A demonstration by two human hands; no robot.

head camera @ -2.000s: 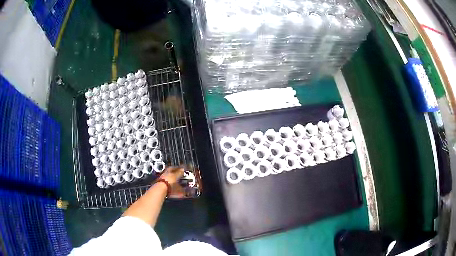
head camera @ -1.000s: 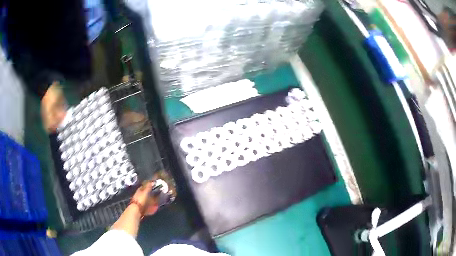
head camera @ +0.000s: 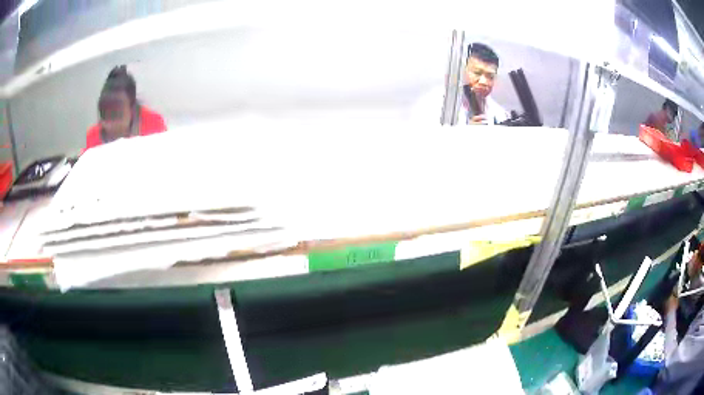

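Neither of my hands is in the picture. Nearest in front of me is a white shelf with a stack of white foam or cardboard sheets point(head camera: 154, 251) with wavy edges at its left. A green label point(head camera: 352, 256) sits on the shelf's front edge. At the bottom, a white rectangular pile or sheet point(head camera: 451, 374) is cut off by the frame edge. Part of a white blade point(head camera: 297, 386) shows at the bottom, left of the pile.
A metal post point(head camera: 557, 208) rises right of centre. People stand behind the shelf at left, right of centre and far right. At lower right, another worker's arm is near a white three-armed assembly point(head camera: 624, 297) and a blue bin point(head camera: 647, 339). Red bins point(head camera: 665, 149) lie on the shelf.
The view has swung up and right, away from the hub trays and wire rack. My left hand, seen before at the rack, has left the picture.
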